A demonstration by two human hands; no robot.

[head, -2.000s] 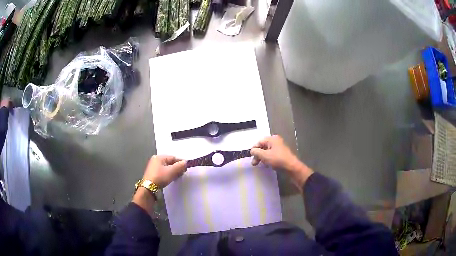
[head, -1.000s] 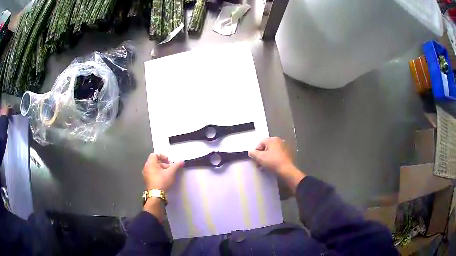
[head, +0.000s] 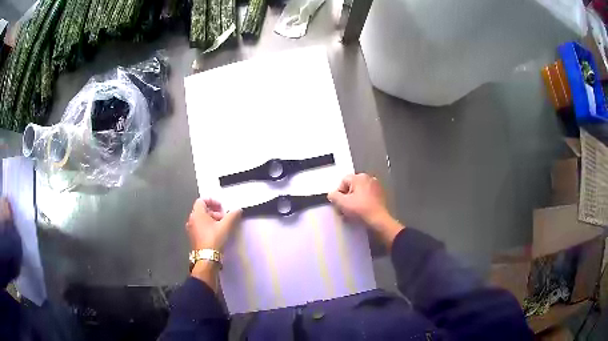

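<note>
A white carrier board [head: 267,113] with pale yellow stripes on its near part lies in front of me. One black watch strap [head: 276,170] lies across its middle. A second black strap [head: 285,205] lies just nearer to me, roughly parallel to it. My left hand [head: 211,228], with a gold watch on the wrist, pinches this strap's left end. My right hand [head: 361,198] pinches its right end. The fingers hide both tips. The strap looks level with the board; I cannot tell whether it touches everywhere.
A clear plastic bag [head: 107,126] with dark straps and whitish rings lies left. Green bundles [head: 73,33] and a small packet [head: 298,17] lie at the back. A large white roll [head: 453,53], blue basket [head: 587,86] and cardboard box [head: 567,233] stand right. Another person's hand [head: 5,212] is far left.
The near strap, earlier bowed with its ends held, now looks straighter and closer to the board. Both hands still hold its ends. The other person's white sheet at far left has shifted.
</note>
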